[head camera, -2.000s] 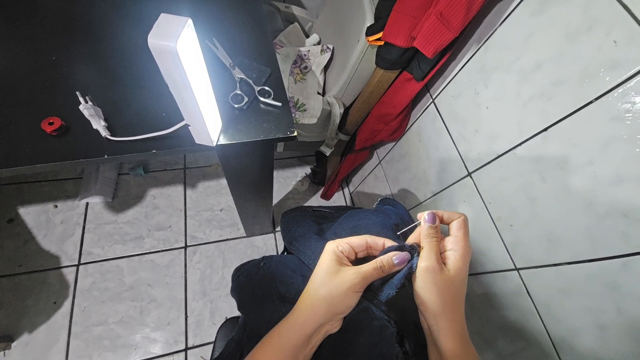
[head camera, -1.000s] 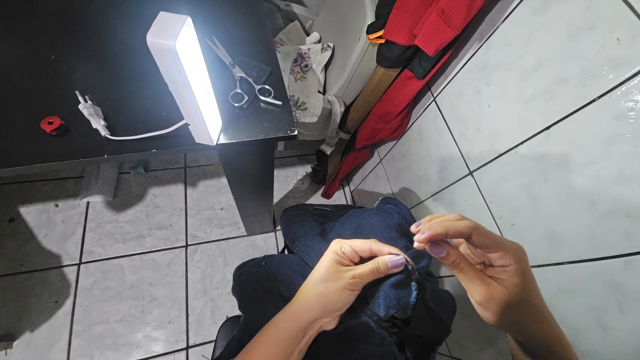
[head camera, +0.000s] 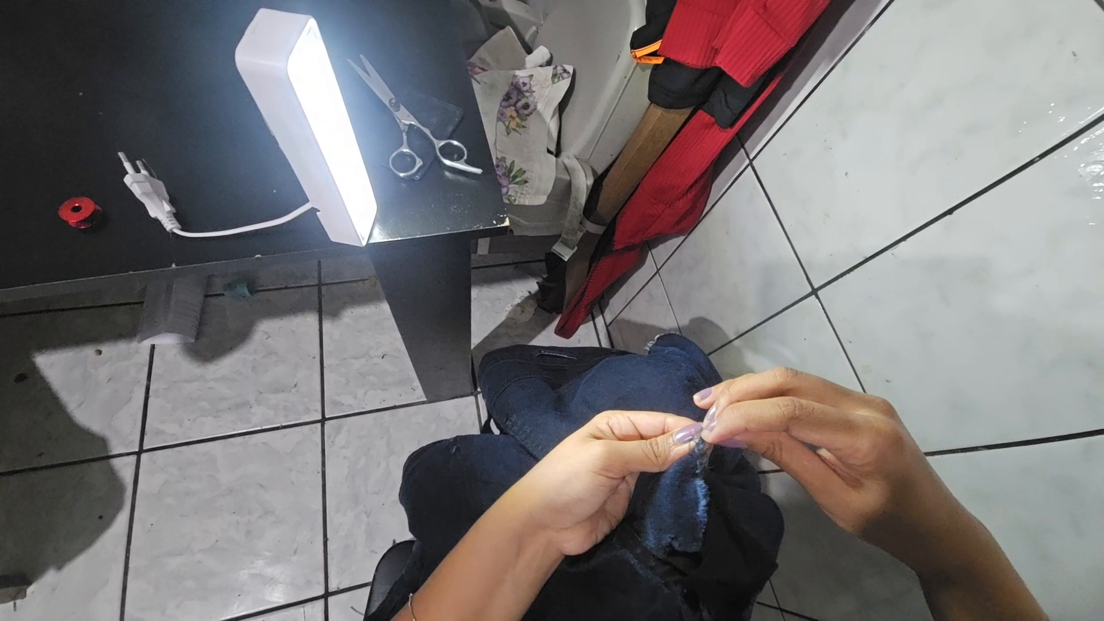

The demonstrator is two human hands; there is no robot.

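Note:
Dark blue denim fabric [head camera: 679, 504] with a frayed edge lies over the lap, at the lower middle of the head view. My left hand [head camera: 608, 470] pinches its raised edge between thumb and index finger. Fingertips of my right hand [head camera: 811, 435] meet the left fingertips at that same edge, bent together in a pinch. A thin needle shows only in the oldest frame; whether my right hand holds it now is hidden by the fingers. Beyond the hands, a pair of scissors [head camera: 412, 125] rests on the black table [head camera: 172, 78] beside a lit white lamp [head camera: 302, 129].
A red bobbin [head camera: 79, 212] and the lamp's white plug [head camera: 148, 190] lie on the table's left part. Floral cloth [head camera: 522, 112] and red ribbed clothing [head camera: 664, 198] hang right of the table, near a wooden post [head camera: 642, 159]. A black table leg [head camera: 427, 319] stands beyond the lap.
My right hand first was close to the left one with a needle, then drew away to the right, and now is back touching the left fingertips. My left hand has kept its pinch on the denim.

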